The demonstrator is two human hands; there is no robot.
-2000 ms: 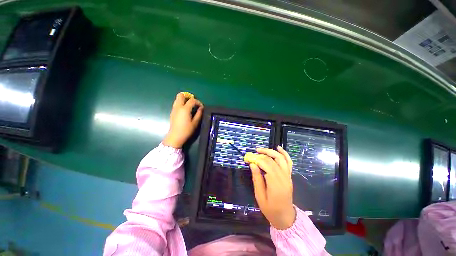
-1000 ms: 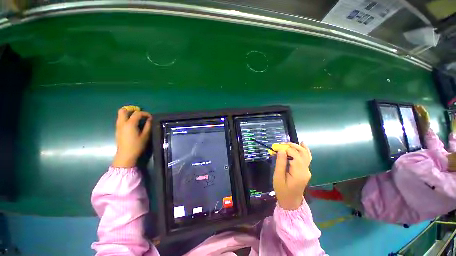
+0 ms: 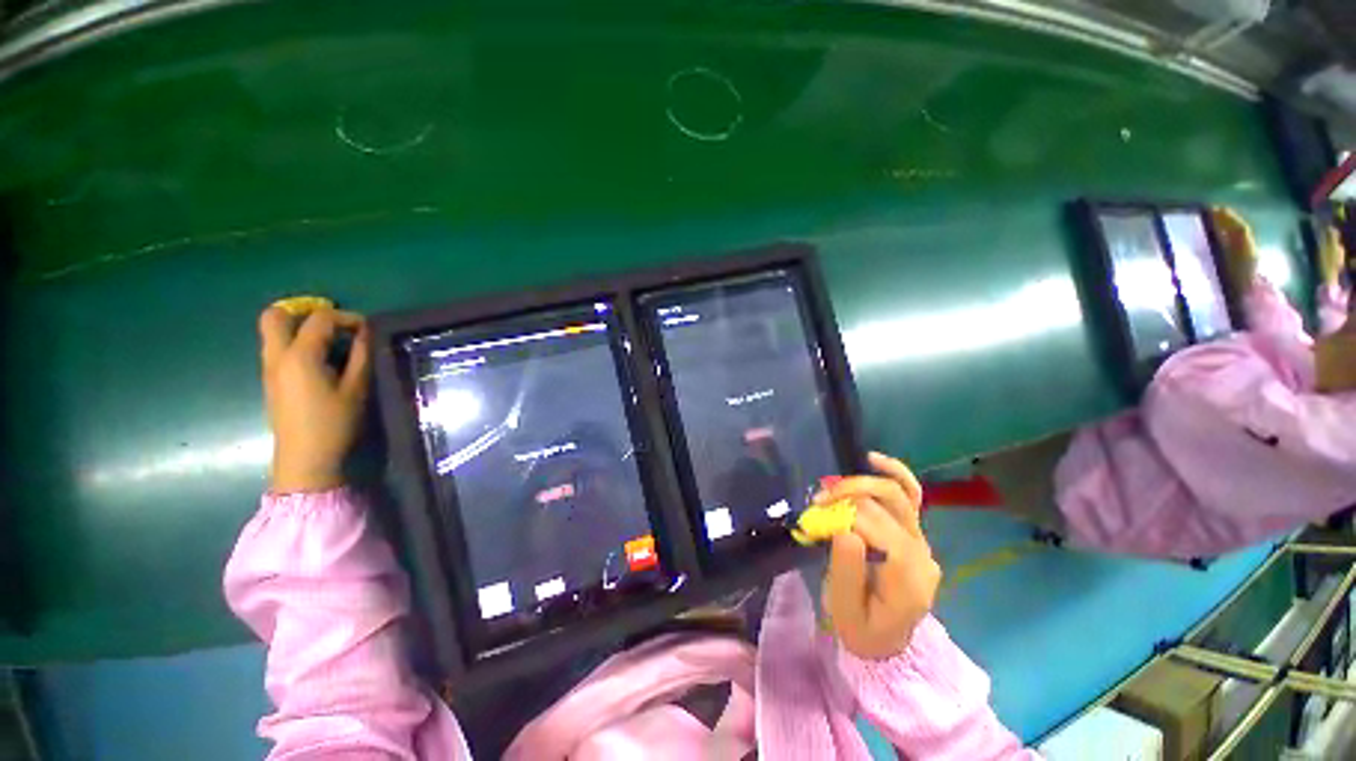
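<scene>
A black tablet tray (image 3: 638, 372) lies slightly tilted on the green bench. The left tablet (image 3: 521, 402) and right tablet (image 3: 744, 357) both show dark prompt pages with a small red mark and white buttons at the bottom. An orange-red button shows at the left tablet's lower right. My left hand (image 3: 315, 390), with yellow finger cots, rests at the tray's upper left edge, fingers bent; nothing shows in it. My right hand (image 3: 877, 558) is pinched at the right tablet's lower right corner, yellow cots on its fingertips. The stylus seen earlier is hardly visible there.
On the right, a second tray with two bright tablets (image 3: 1142, 283) lies on the bench (image 3: 491, 179), with a neighbouring worker's hand and pink sleeve (image 3: 1257, 402) beside it. A metal rail runs along the back. A brown box (image 3: 1175, 699) and a frame stand at the lower right.
The view has shifted, with the tray now further left. The right tablet has changed from a text list to a prompt page. My right hand has moved down to its lower right corner.
</scene>
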